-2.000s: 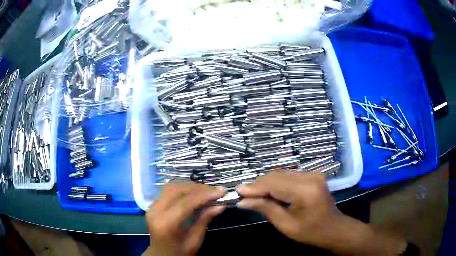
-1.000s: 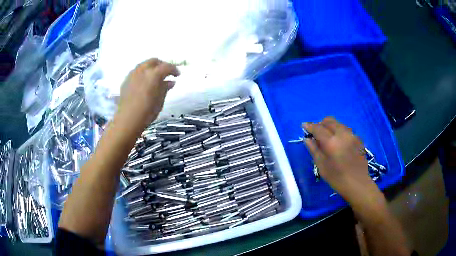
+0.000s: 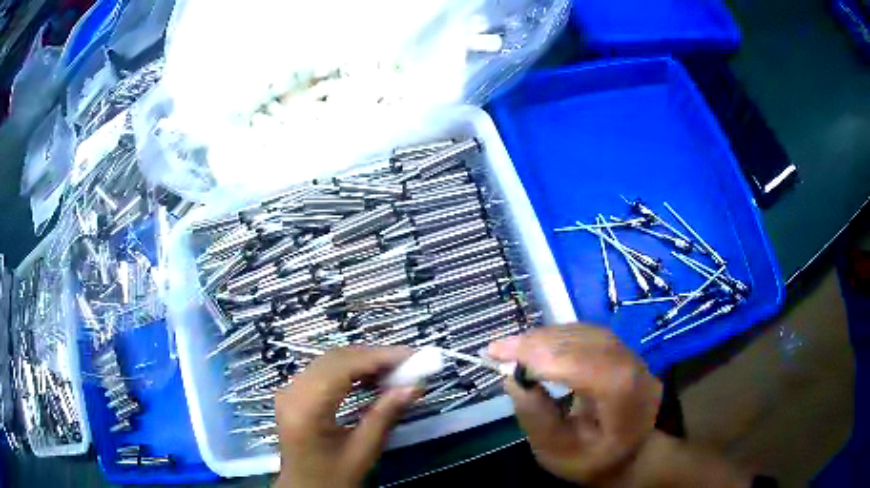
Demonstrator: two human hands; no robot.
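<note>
My left hand (image 3: 348, 405) holds a small white plastic piece (image 3: 418, 366) between thumb and fingertips, above the front part of the central tray. My right hand (image 3: 587, 396) holds a thin rod (image 3: 467, 358) with a dark collar near the fingers. The rod points left, and its tip meets the white piece; whether it is inside cannot be told. The white central tray (image 3: 563, 297) is full of assembled units (image 3: 377, 276) in rows below both hands.
The right blue tray (image 3: 611, 143) holds loose thin rods (image 3: 701, 303). The left blue tray (image 3: 172, 367) has short tubes (image 3: 116, 391), partly under a clear bag (image 3: 119, 272). A whitish bag (image 3: 315, 76) lies behind the central tray. A black phone-like object (image 3: 758, 157) lies at right.
My left hand has come back from the whitish bag, now with the white piece. My right hand has left the right blue tray with a rod. Both hands are now close together.
</note>
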